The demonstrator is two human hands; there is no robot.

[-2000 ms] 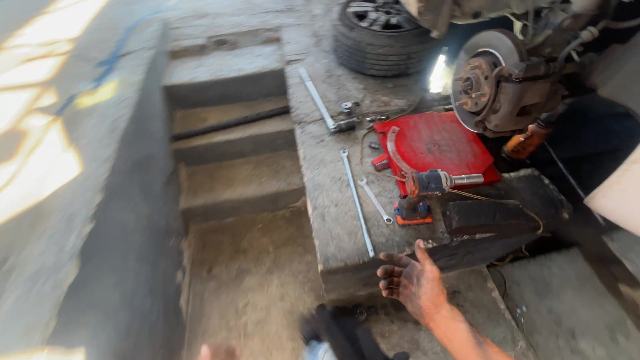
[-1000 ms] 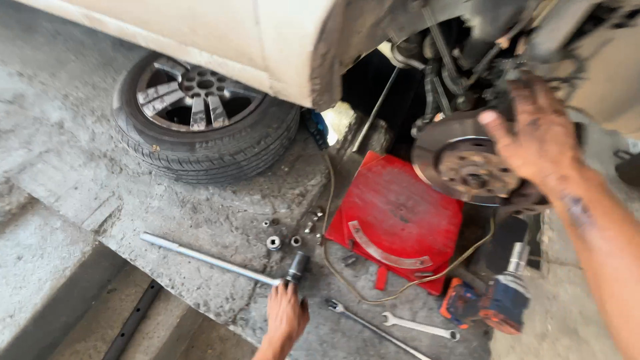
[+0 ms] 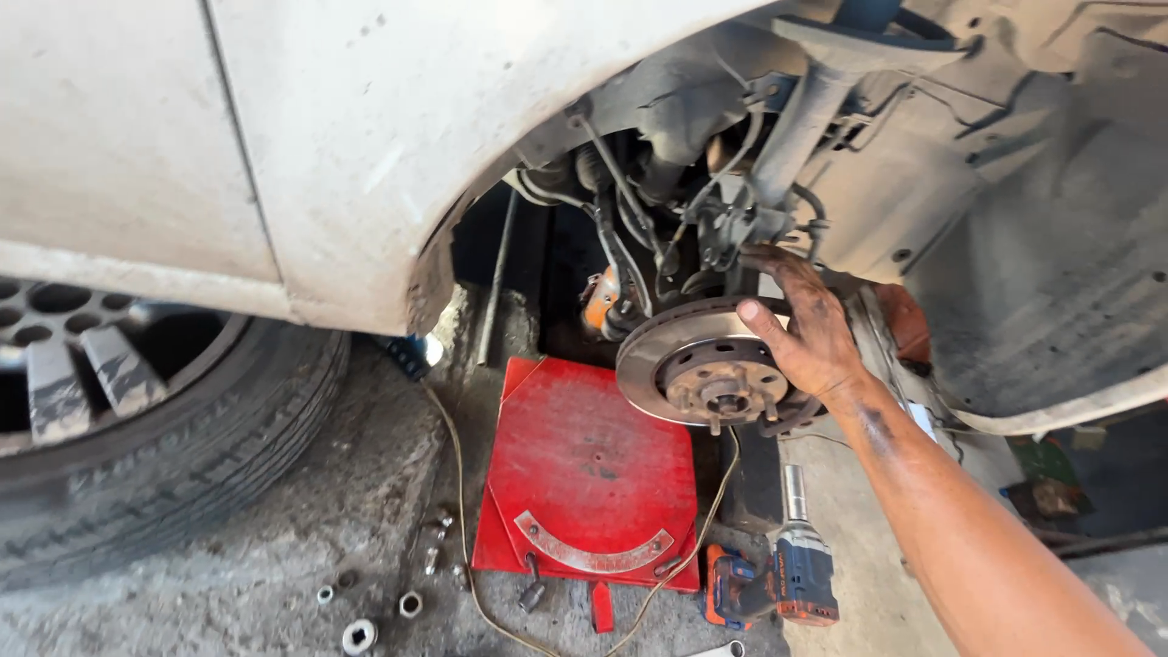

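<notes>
My right hand [image 3: 803, 328] reaches into the wheel well from the right, its dirty fingers over the top of the brake disc [image 3: 671, 356], beside the lower end of the strut [image 3: 803, 128]. The thumb lies along the disc's edge; the fingertips reach toward the steering knuckle, and whether they grip anything cannot be seen. The wheel hub [image 3: 727, 391] with its studs faces me. Below it a cordless impact wrench [image 3: 803, 575] with a long socket lies on the ground. A red turntable plate [image 3: 593, 456] with a curved scale sits left of the disc. My left hand is out of view.
A tyre on an alloy wheel [image 3: 228, 456] lies at the left under the white car body [image 3: 319, 137]. Several loose sockets [image 3: 359, 636] and a cable [image 3: 461, 493] are on the concrete. A metal bar [image 3: 497, 278] leans behind the plate. A wrench end [image 3: 730, 649] shows at the bottom.
The left hand, on the socket end of a long-handled wrench a second ago, has gone out of view. The right hand remains by the brake disc. The view has moved closer to the wheel well.
</notes>
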